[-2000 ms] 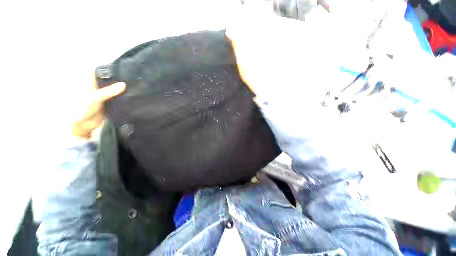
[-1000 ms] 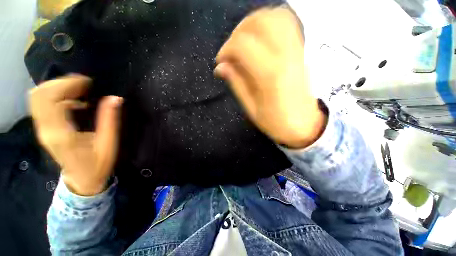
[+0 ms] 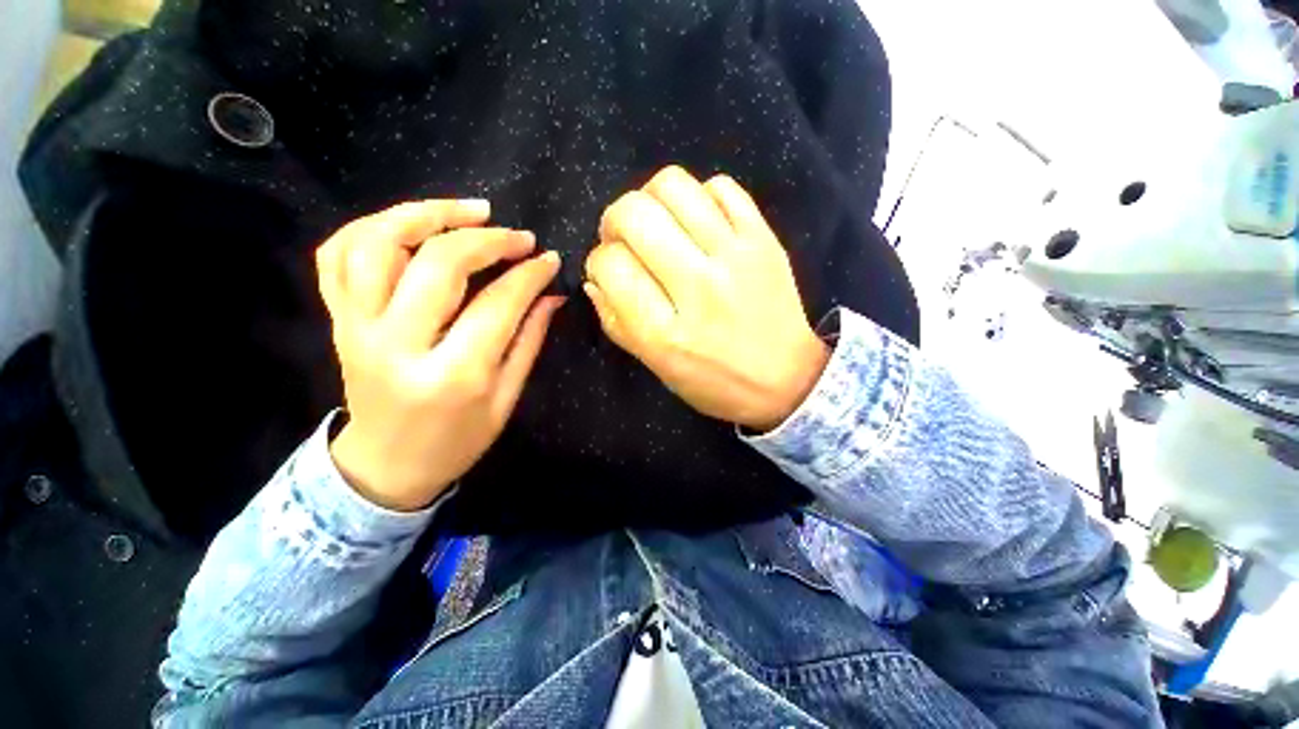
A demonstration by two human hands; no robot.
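Observation:
A black jacket with light flecks lies spread over the table and my lap. A dark button with a pale rim shows at its upper left. My left hand and my right hand are close together over the middle of the jacket. My left thumb and fingertips pinch the black cloth. My right fingers are curled onto the cloth beside them, fingertips turned under. Any thread or seam between the fingertips is too dark to make out.
A white sewing machine stands at the right. Thread snips lie on the white table beside it, near a green round object. A second black garment with buttons lies at the lower left.
Both hands have come together at the jacket's middle, from blurred, wide-apart positions. The jacket has shifted, with a folded edge and dark inner area now showing at left.

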